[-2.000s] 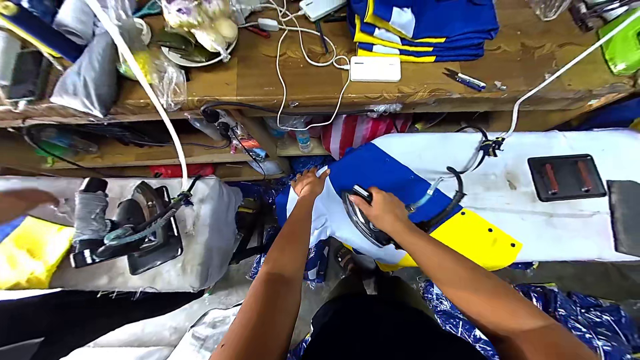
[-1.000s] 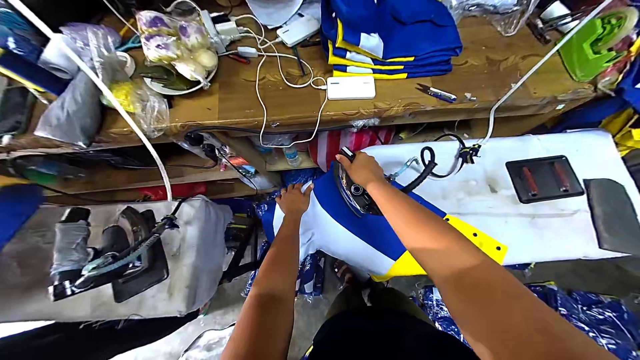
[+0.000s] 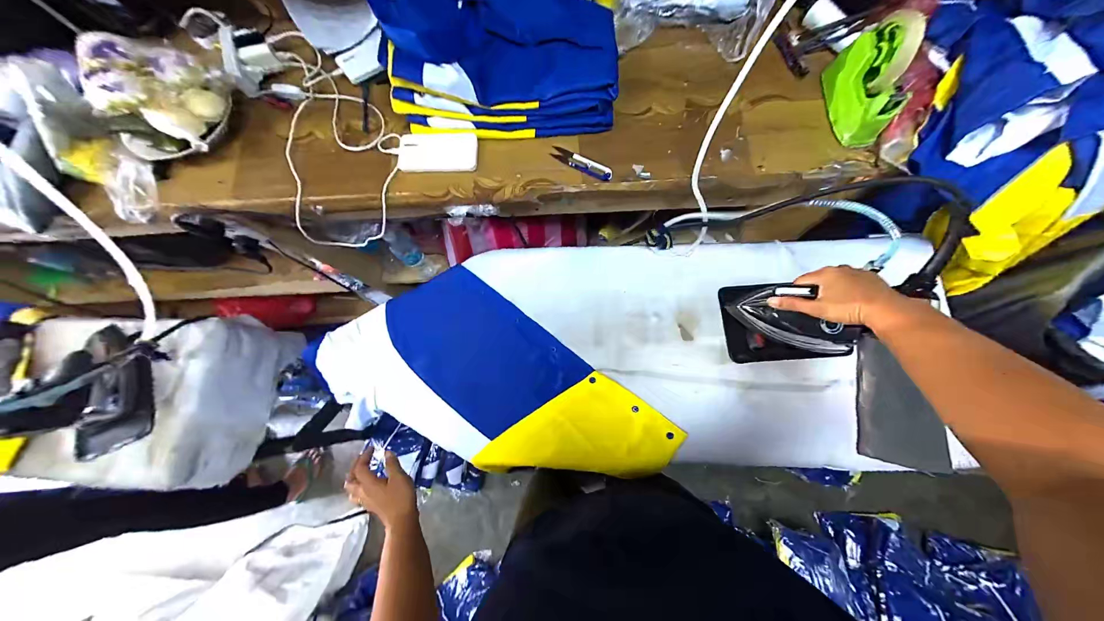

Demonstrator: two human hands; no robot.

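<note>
My right hand [image 3: 841, 302] grips the handle of a steam iron [image 3: 776, 323], which sits on a black rest plate [image 3: 743, 345] toward the right of the white padded ironing board [image 3: 655, 319]. A blue, white and yellow garment [image 3: 492, 349] lies spread over the board's narrow left end, its yellow edge with small dark eyelets facing me. My left hand [image 3: 384, 487] hangs low beside that end, below the garment's white part, fingers apart and holding nothing that I can see.
A wooden shelf [image 3: 673, 129] beyond the board carries folded blue garments [image 3: 509, 69], a white power bank [image 3: 437, 153] and thread snips [image 3: 582, 164]. A second iron [image 3: 116, 388] stands on another board at left. Plastic-wrapped garments [image 3: 906, 561] lie on the floor. A hose and cables cross the board's far right.
My right hand has carried the iron from the garment to the plate at right. My left hand has come off the garment and moved down beside the board.
</note>
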